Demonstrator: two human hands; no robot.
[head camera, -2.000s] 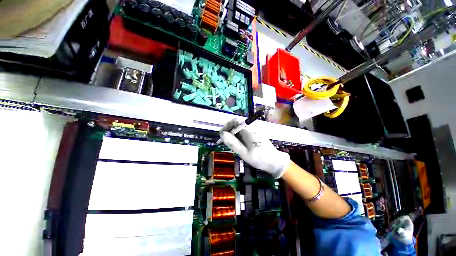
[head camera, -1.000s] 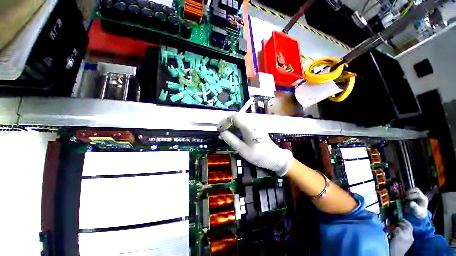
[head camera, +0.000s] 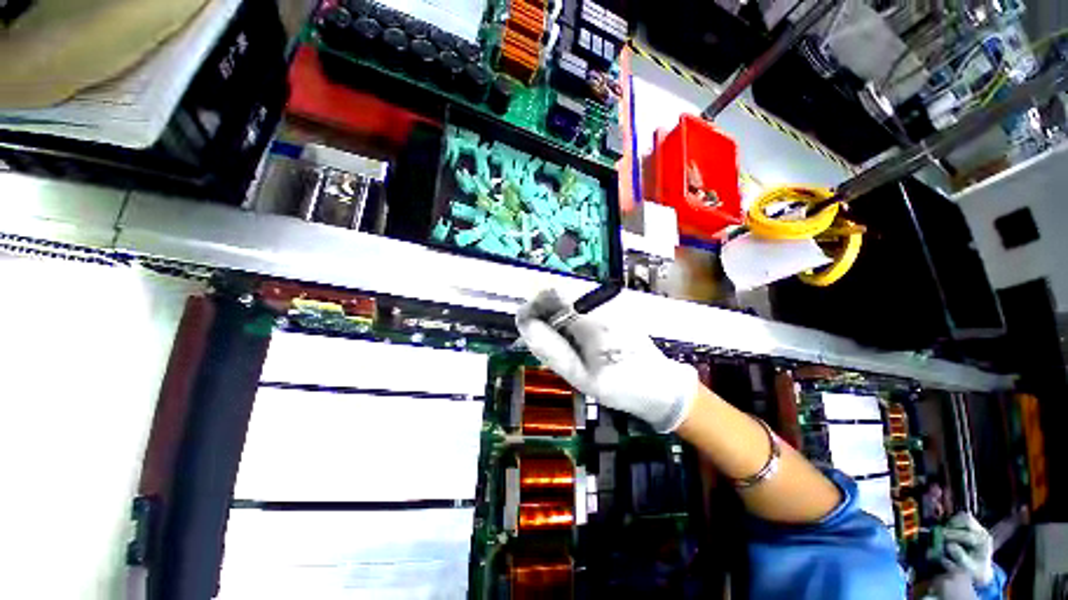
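Observation:
My right hand (head camera: 609, 361), in a white glove, reaches in from the lower right over the far edge of a large green circuit board (head camera: 495, 445). Its fingers are closed on a marker pen (head camera: 600, 297); only a dark end shows, beside the black tray's corner. The board carries flat white plates (head camera: 351, 451), three orange-copper coils (head camera: 546, 490) in a line and dark blocks. A dark carrier (head camera: 211, 457) with a reddish-brown bar frames it. The pen's other end is hidden by the fingers. My left hand is not in view.
A metal rail (head camera: 387, 259) runs behind the board. Beyond it are a black tray (head camera: 618, 223) of teal pieces, a red bin (head camera: 698, 176), yellow rings (head camera: 796, 211) and another board (head camera: 439, 76). At right lies a second board (head camera: 853, 408), with another person's gloved hand (head camera: 966, 545).
The view shifted and shifted back. My right hand stays near the board's far edge; the pen's end shows white one second ago and dark now. The other person's hands moved.

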